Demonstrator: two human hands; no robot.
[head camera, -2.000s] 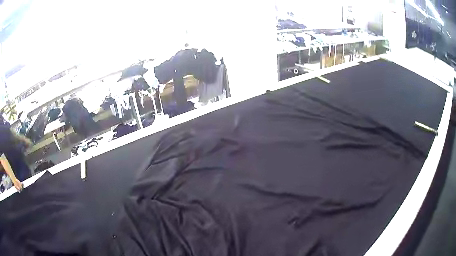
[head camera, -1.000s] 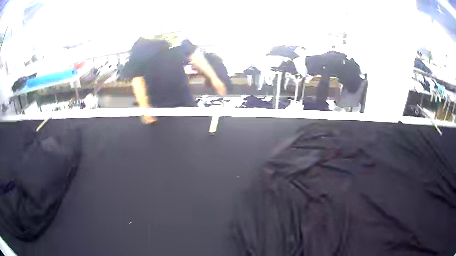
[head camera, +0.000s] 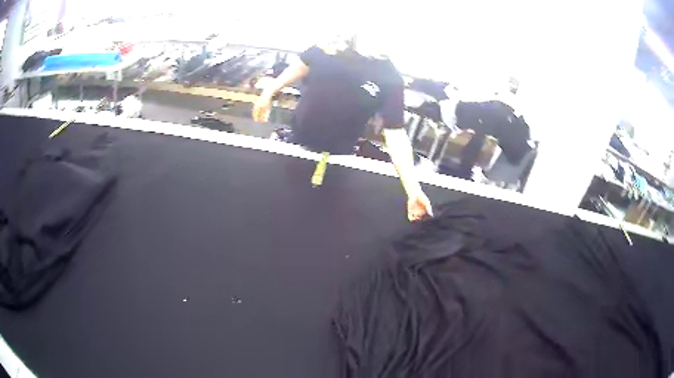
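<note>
Neither of my hands is in the picture. A flat layer of black fabric (head camera: 222, 229) covers the long table in front of me. A bunched, wrinkled pile of black fabric (head camera: 473, 295) lies on it at the right. Another folded black heap (head camera: 52, 214) lies at the left. Across the table, a person in dark clothes stands with one hand (head camera: 418, 205) on the far edge of the right pile. A pale yellow bar (head camera: 320, 170) lies on the far edge of the fabric in front of the person.
Another yellow bar (head camera: 60, 128) lies at the far left edge, and a thin one (head camera: 626, 232) at the far right. The white table border (head camera: 214, 135) runs along the far side. Behind are benches with piled cloth and a blue item (head camera: 81, 61). Small white specks dot the fabric.
My view has swung left from the right end of the table, then tilted. The person has moved right along the far side and now touches the right pile, whose far edge is gathered at the hand.
</note>
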